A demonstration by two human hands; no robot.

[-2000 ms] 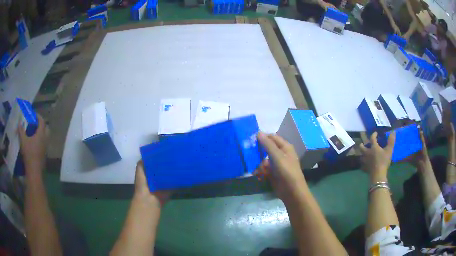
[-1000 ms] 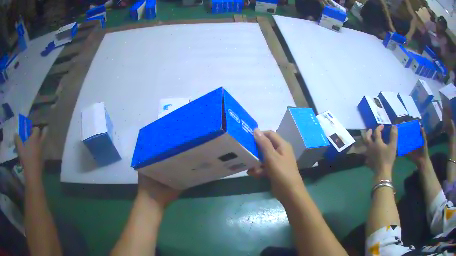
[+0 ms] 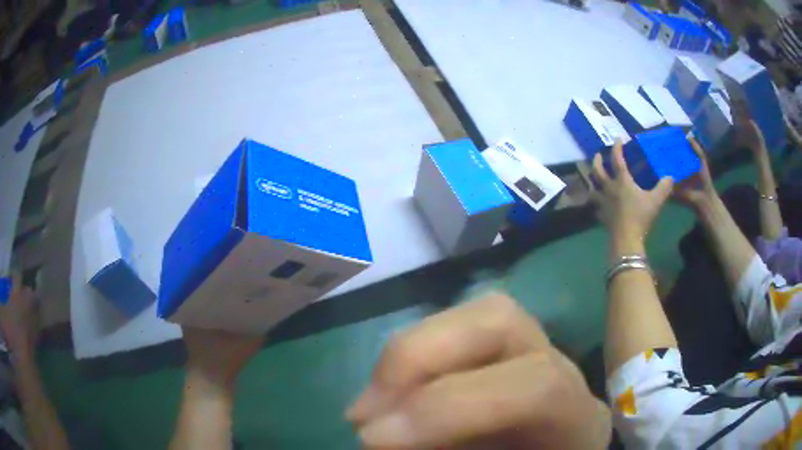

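A blue and white retail carton (image 3: 299,206) is held up over the near left part of the white board. Its blue end panel with white lettering and an oval logo faces me, and its white face with small dark prints shows below. My left hand (image 3: 220,352) holds it from below; the fingers are mostly hidden behind it. My right hand (image 3: 484,378) is off the carton, close to the camera at the bottom and blurred. Its fingers are curled together, and I see nothing in them.
An upright carton (image 3: 119,264) stands at left on the white board (image 3: 264,79). A light-blue-topped carton (image 3: 466,189) and a leaning white-faced carton (image 3: 528,176) stand at right. A neighbour's hands (image 3: 629,198) hold a blue carton. Green floor (image 3: 422,325) shows below the board.
My right hand has let go of the carton and come closer to the camera. The carton has turned its end panel towards me. The view has swung right.
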